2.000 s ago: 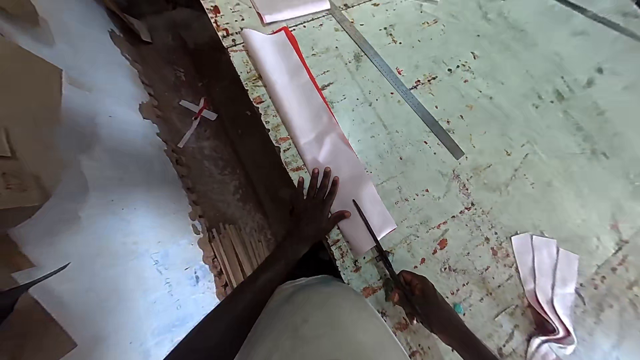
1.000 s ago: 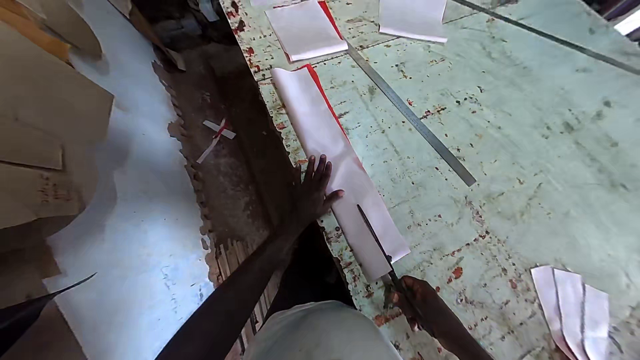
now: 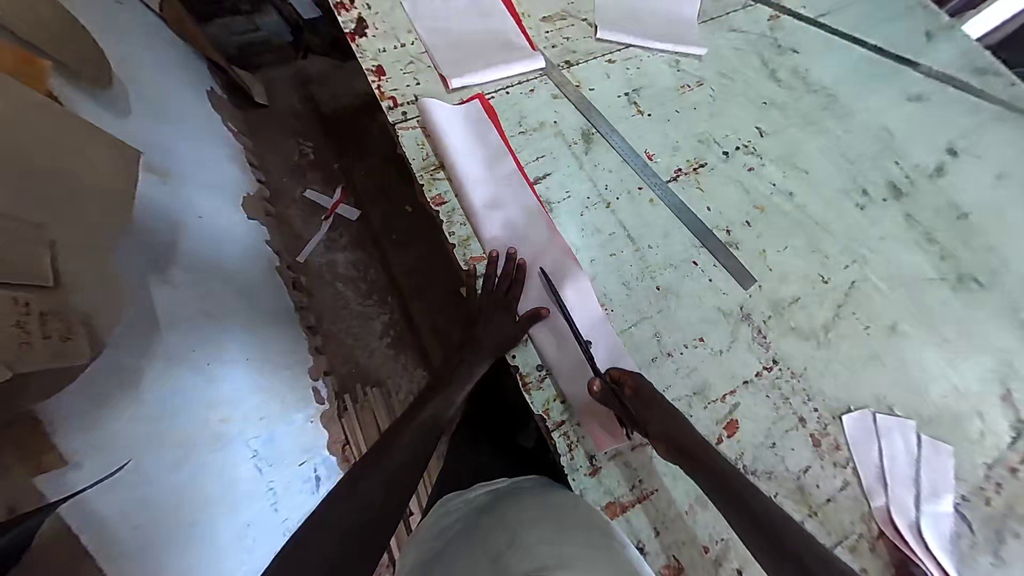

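Observation:
A long folded strip of pale pink fabric (image 3: pixel 512 208), with a red layer showing along its right side, lies along the near-left edge of the worktable. My left hand (image 3: pixel 500 316) rests on its left edge with fingers spread, holding nothing. My right hand (image 3: pixel 632 404) grips long dark scissors (image 3: pixel 570 320), whose blades lie over the strip's lower part and point away from me. The blades look closed together. Whether they touch the fabric I cannot tell.
A metal ruler (image 3: pixel 656 188) lies right of the strip. Other pale fabric pieces (image 3: pixel 472 40) (image 3: pixel 650 22) lie at the far side, and several narrow folded pieces (image 3: pixel 900 472) at lower right. Left of the table (image 3: pixel 832 240) is a dark gap, then a pale sheet (image 3: pixel 208 384) with cardboard.
My right hand and the scissors have moved up over the strip from its near end. My left hand stays on the strip's left edge.

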